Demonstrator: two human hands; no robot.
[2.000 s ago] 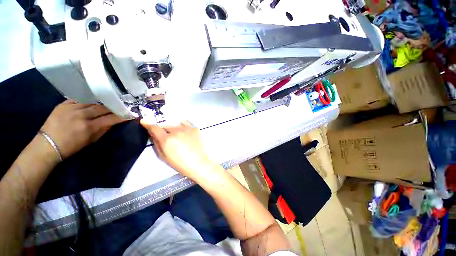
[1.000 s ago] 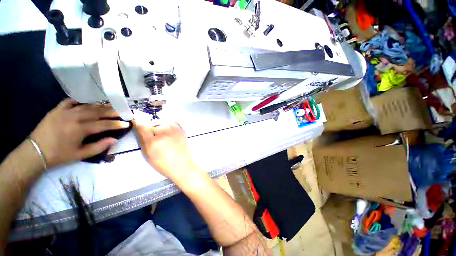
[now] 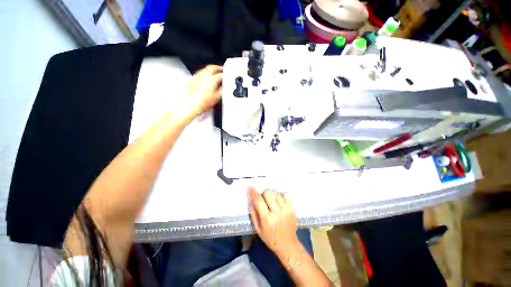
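Note:
The white sewing machine (image 3: pixel 291 106) stands across the table, its presser foot (image 3: pixel 274 143) over the bare needle plate. My left hand (image 3: pixel 208 89) reaches to the back left of the machine head, at the edge of black fabric (image 3: pixel 196 28); its fingertips are partly hidden behind the head, so its grip cannot be told. My right hand (image 3: pixel 273 216) rests at the front table edge, fingers loosely curled, with no fabric seen in it. Another black fabric piece (image 3: pixel 78 129) lies over the left end of the table.
A metal ruler (image 3: pixel 426 100) lies on the machine head. Green snips (image 3: pixel 351 154) are on the bed, and red and green scissors (image 3: pixel 460 159) at the right end. Thread cones (image 3: pixel 358 45) and rolls (image 3: pixel 336 19) stand behind. A blue bin (image 3: pixel 152 14) is at the back.
My left hand has moved from beside the presser foot to behind the head's left end. My right hand has drawn back to the table edge. The black fabric has left the foot area. The view has shifted left.

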